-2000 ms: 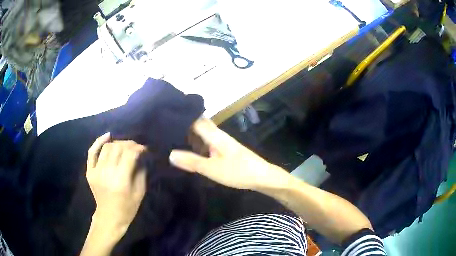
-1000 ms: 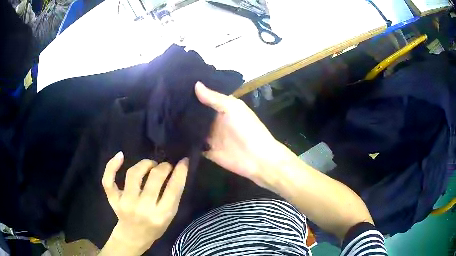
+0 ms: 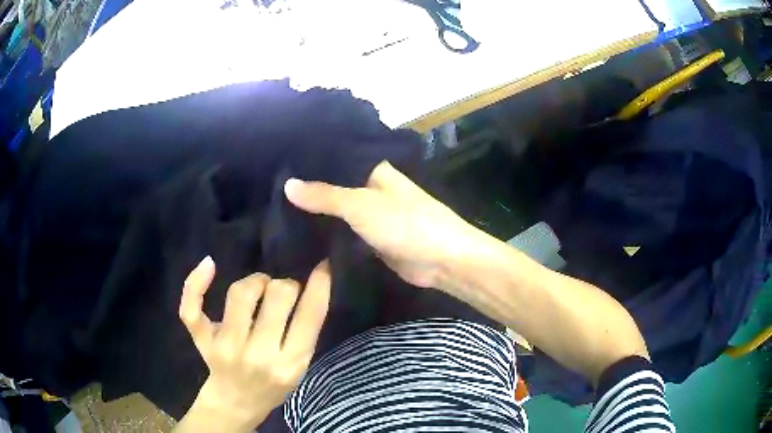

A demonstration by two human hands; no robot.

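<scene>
A large dark navy garment piece (image 3: pixel 127 211) covers the left front of the white table (image 3: pixel 508 42) and hangs over its edge onto the lap. My left hand (image 3: pixel 258 338) is at the lower middle, palm down, fingers curled into the cloth and gripping it. My right hand (image 3: pixel 394 220) is to the right and higher, its thumb on top of a fold and its fingers hidden in the dark cloth, holding it.
Black-handled shears (image 3: pixel 455 35) lie at the top of the table, with a thin dark rod (image 3: pixel 385 46) beside them. A yellow rail (image 3: pixel 673 84) and a dark pile of garment pieces (image 3: pixel 677 220) are at the right. A cardboard box (image 3: pixel 127 416) shows at the lower left.
The view has shifted, so the table and shears sit higher in the picture. Both hands have closed in on the cloth; the right thumb has moved left and down, and the bunched cloth lies flatter.
</scene>
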